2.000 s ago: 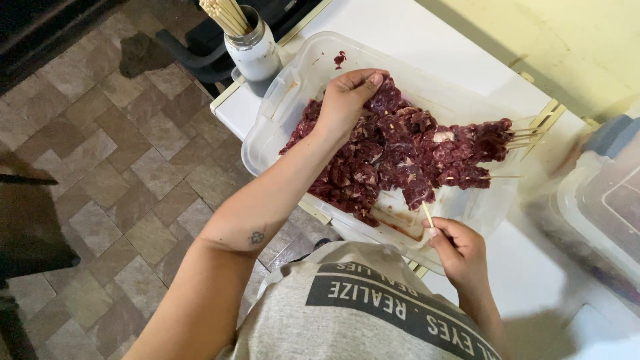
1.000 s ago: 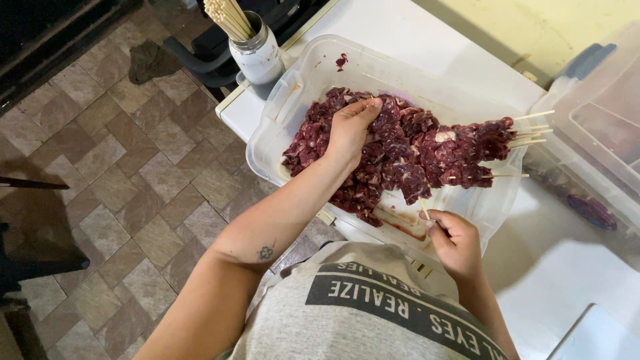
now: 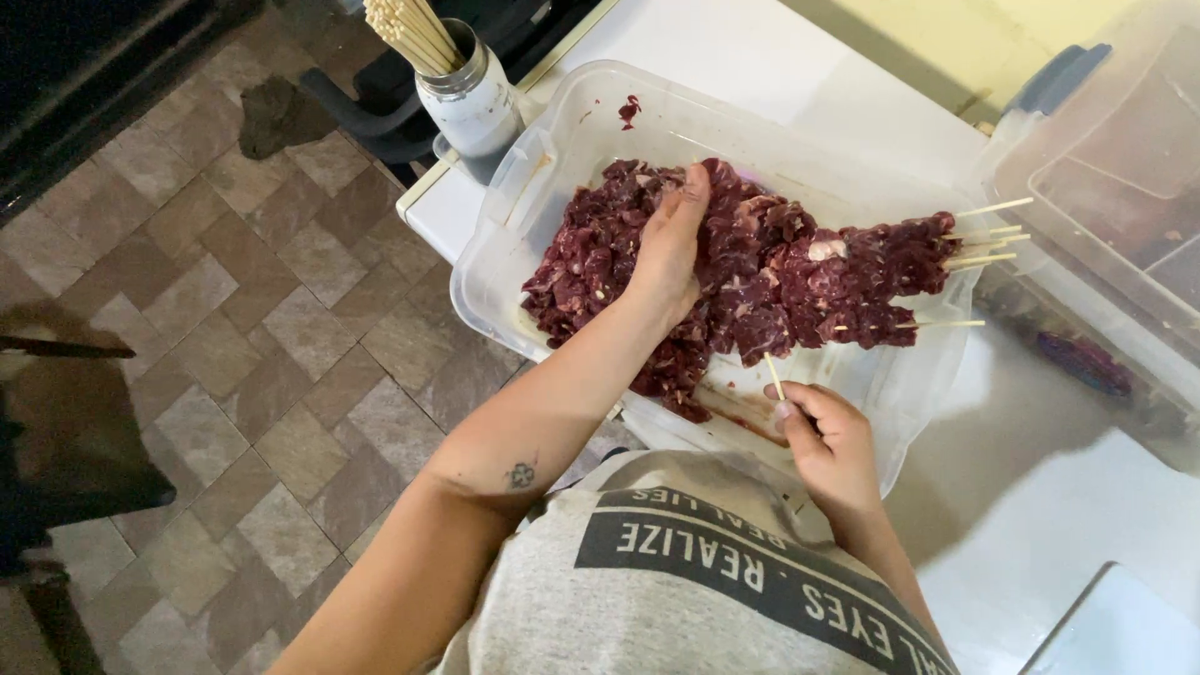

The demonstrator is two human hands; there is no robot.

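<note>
A translucent plastic tub (image 3: 600, 94) holds a heap of raw red meat pieces (image 3: 581, 262). My right hand (image 3: 825, 436) pinches the bare end of a bamboo skewer (image 3: 773, 375) between thumb and fingers, near the tub's front edge. That skewer runs up into threaded meat (image 3: 759, 323). My left hand (image 3: 670, 244) grips meat at the skewer's far part, with the thumb pressed on it; the fingers' undersides and the skewer's tip are hidden. Several loaded meat skewers (image 3: 881, 262) lie stacked at the right of the tub, with bare stick ends pointing right.
A jar (image 3: 473, 117) of bare bamboo skewers (image 3: 412, 33) stands at the white table's (image 3: 741, 56) left corner. A lidded clear plastic container (image 3: 1097, 187) sits at the right. A white flat object (image 3: 1125, 623) with a dark edge lies lower right. Tiled floor (image 3: 309, 337) shows at left.
My left hand has moved down from the top end of the meat, where it was two seconds ago, onto the threaded pieces. My right hand stays on the skewer's end.
</note>
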